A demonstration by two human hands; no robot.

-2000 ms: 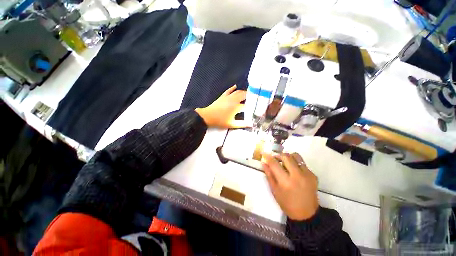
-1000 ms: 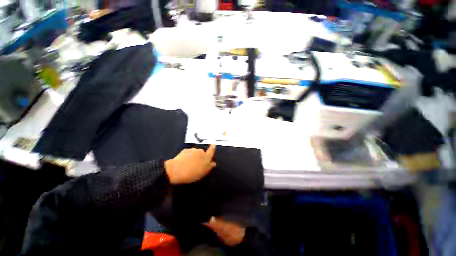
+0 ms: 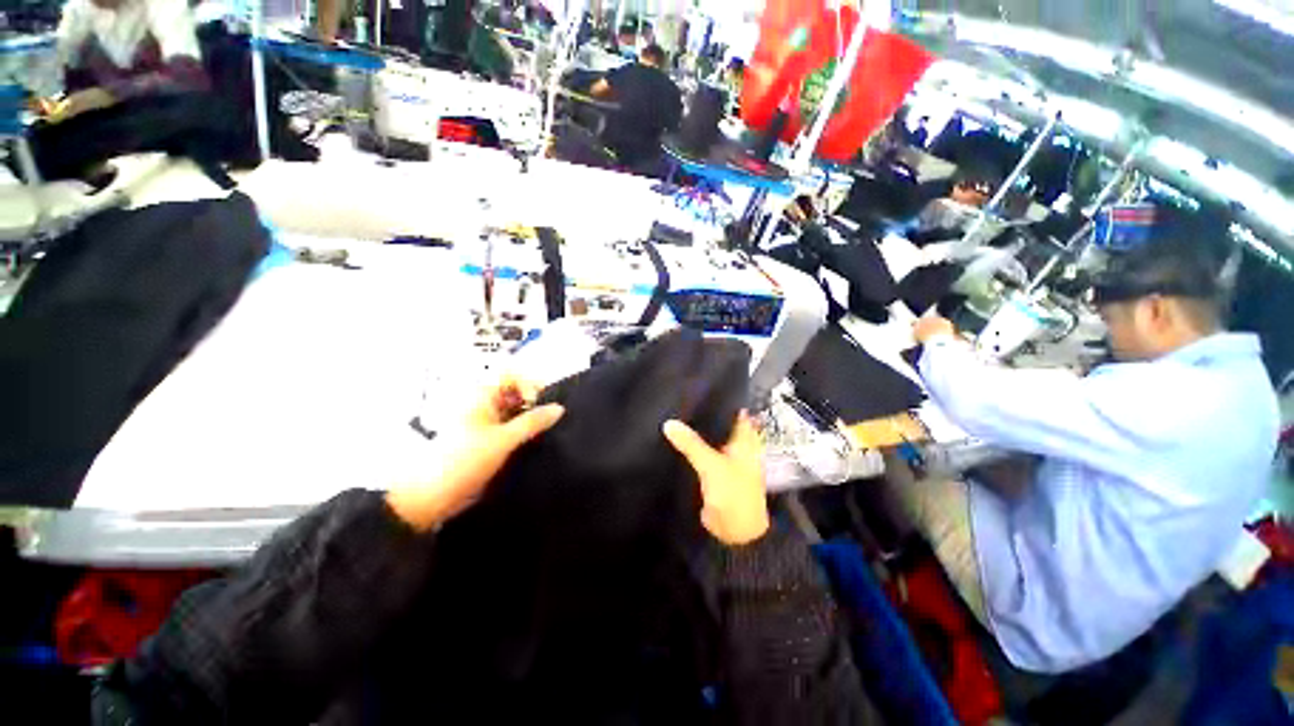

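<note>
A black sleeve panel (image 3: 610, 482) hangs raised in front of me, above the table's front edge, its lower part over my lap. My left hand (image 3: 476, 454) grips its left edge, thumb on the near face. My right hand (image 3: 727, 475) grips its right edge, thumb also on the near face. The fingers behind the cloth are partly hidden. The white sewing machine (image 3: 596, 277) stands behind the cloth, its dark control panel (image 3: 724, 312) to the right.
Dark cut pieces (image 3: 114, 326) lie on the white table (image 3: 256, 411) at left. A person in a light blue shirt (image 3: 1135, 468) sits close at right by another machine. A blue crate (image 3: 866, 610) is below right. More people and machines stand behind.
The view has tilted up and turned right. The panel has risen from the table edge and lap, now held between both hands. The panel lying left of the machine is no longer seen there.
</note>
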